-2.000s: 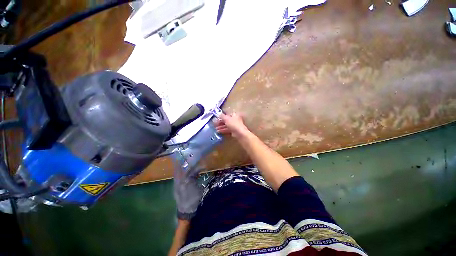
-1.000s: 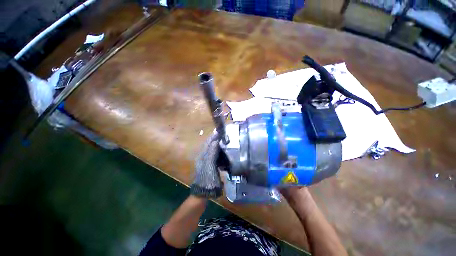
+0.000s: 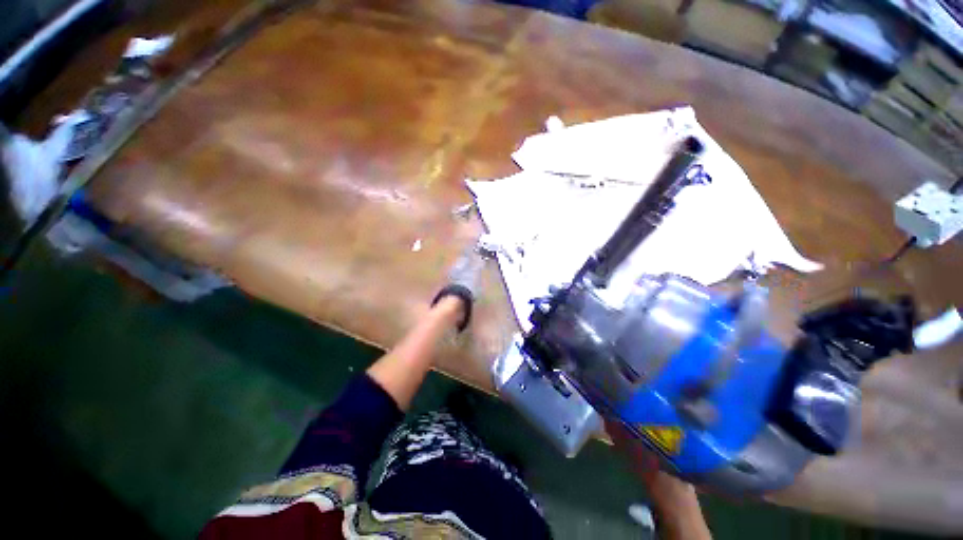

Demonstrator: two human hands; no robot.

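Observation:
The cutting machine [image 3: 692, 364], with its grey motor and blue band, stands at the lower right. Its silver base plate [image 3: 549, 406] is at the table's front edge. White fabric [image 3: 602, 211] lies behind and left of the machine. My left hand [image 3: 467, 272], in a grey mesh glove with a dark cuff, is at the fabric's left edge beside small shiny metal parts; it is blurred and its fingers are unclear. My right hand [image 3: 639, 456] is below the motor, mostly hidden by it; its grip cannot be seen.
A white socket box [image 3: 929, 214] stands at the right on the brown table [image 3: 317, 190]. A long bar [image 3: 158, 95] and loose scraps lie at the far left. Boxes and shelves [image 3: 845, 47] are behind the table. The green floor [image 3: 137, 369] shows below.
The machine has moved right and nearer in the view and has turned. My left hand has left the machine and is at the fabric's left edge. My right arm is still beneath the motor.

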